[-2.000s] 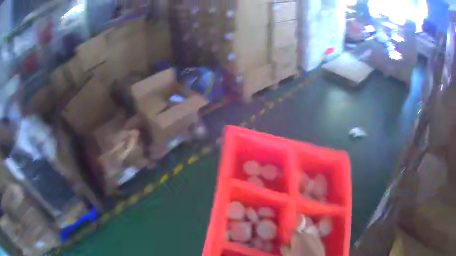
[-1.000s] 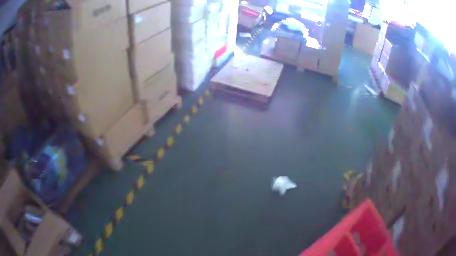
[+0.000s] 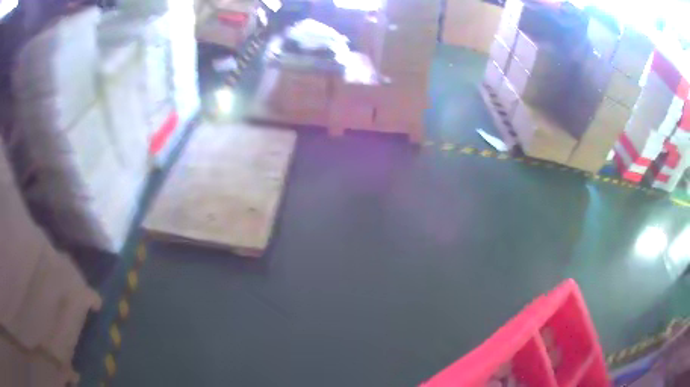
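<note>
The red divided tray [image 3: 508, 342] shows at the bottom right, cut off by the lower edge of the picture. It is tilted, with its far corner pointing up. Parts of its deep cells show, with pale round pieces [image 3: 505, 376] low in one cell and more, blurred, in another. Neither of my hands is in the picture, so how the tray is held is hidden.
A flat wooden pallet [image 3: 219, 185] lies on the green floor at the left. White stacked packages [image 3: 83, 128] and brown cartons [image 3: 34, 295] stand along the left edge. More cartons [image 3: 378, 102] stand ahead and at the upper right. Yellow-black tape [image 3: 125, 302] marks the floor.
The view has swung right and moved forward along the floor. The pallet is nearer and the open cartons have left the picture. The tray, earlier central, now shows only at the bottom right; the hand at it is gone from view.
</note>
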